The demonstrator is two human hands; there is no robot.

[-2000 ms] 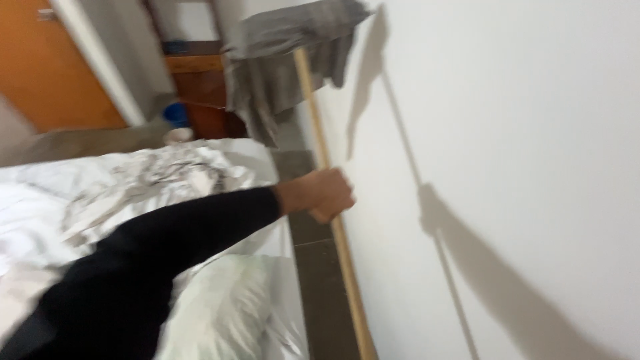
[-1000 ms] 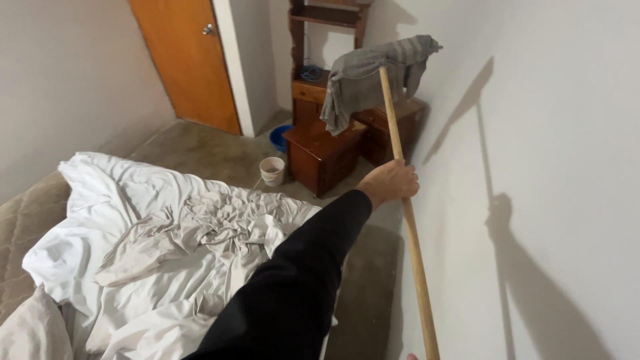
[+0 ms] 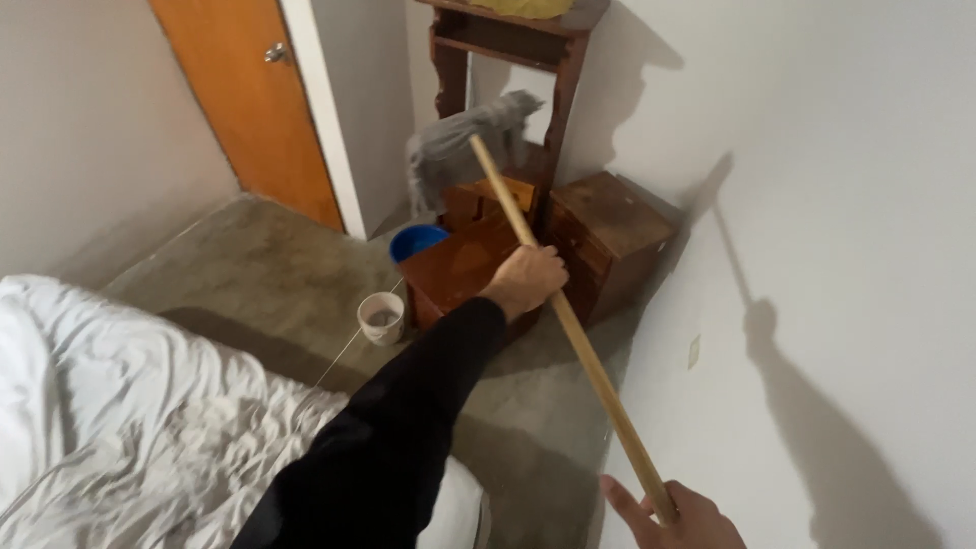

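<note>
My left hand (image 3: 528, 278), at the end of a black sleeve, is closed around the middle of a long wooden pole (image 3: 598, 374). At the lower right, my right hand (image 3: 690, 518) holds the pole's near end, its thumb spread away from the wood. A grey cloth (image 3: 465, 145) is draped over the crosswise head at the pole's far end, hiding that head. The cloth hangs in the air and looks slightly blurred, in line with the wooden shelf unit behind it.
A bed with rumpled white sheets (image 3: 152, 427) fills the lower left. Past it stand a white bucket (image 3: 381, 319), a blue basin (image 3: 418, 242), wooden drawer cabinets (image 3: 614, 213) and a tall wooden shelf unit (image 3: 564, 99). An orange wooden door (image 3: 252, 114) is at the back; a white wall (image 3: 839, 229) runs along the right.
My right hand has come into view at the pole's near end; one second ago only a fingertip showed. My left hand has stayed around the pole. The view has shifted toward the cabinets.
</note>
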